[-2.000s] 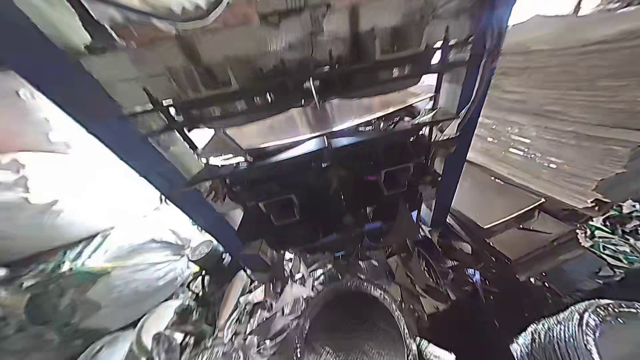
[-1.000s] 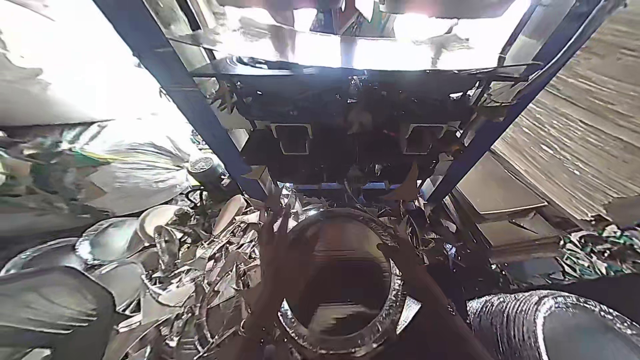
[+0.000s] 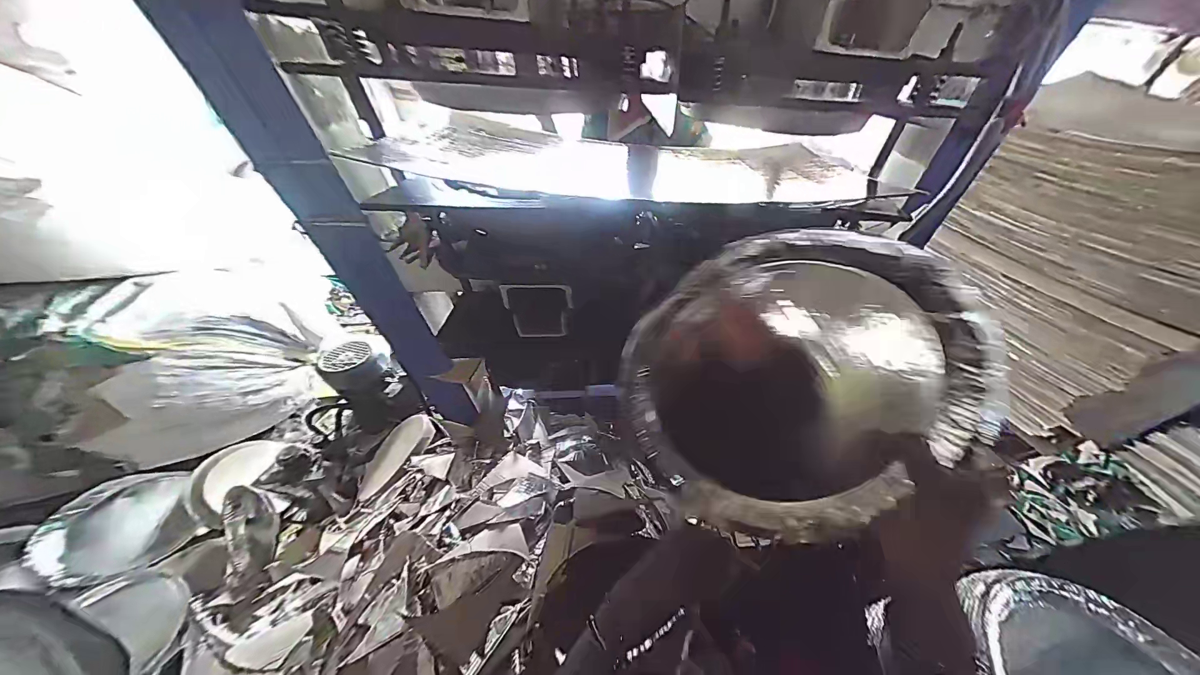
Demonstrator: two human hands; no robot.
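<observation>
A stack of round, shiny silver plates or bowls with crimped rims is held up in front of me, tilted, its hollow inner face toward the camera. My right hand grips its lower right rim. My left hand is at its lower left edge, dark and partly hidden beneath it; a bracelet shows on that wrist. Another stack of silver round plates lies at the lower right. Behind the held stack stands a blue-framed machine with a bright sheet across it.
Cut scraps of silvery sheet heap up below the machine. A motor stands beside the blue post. More round plates lie at the left, near a pale sack. A tall stack of brown sheets rises at the right.
The silver stack stood low in front of me between both hands one second ago; it is now raised and farther right, held by the hands. Two seconds ago no hands showed on it.
</observation>
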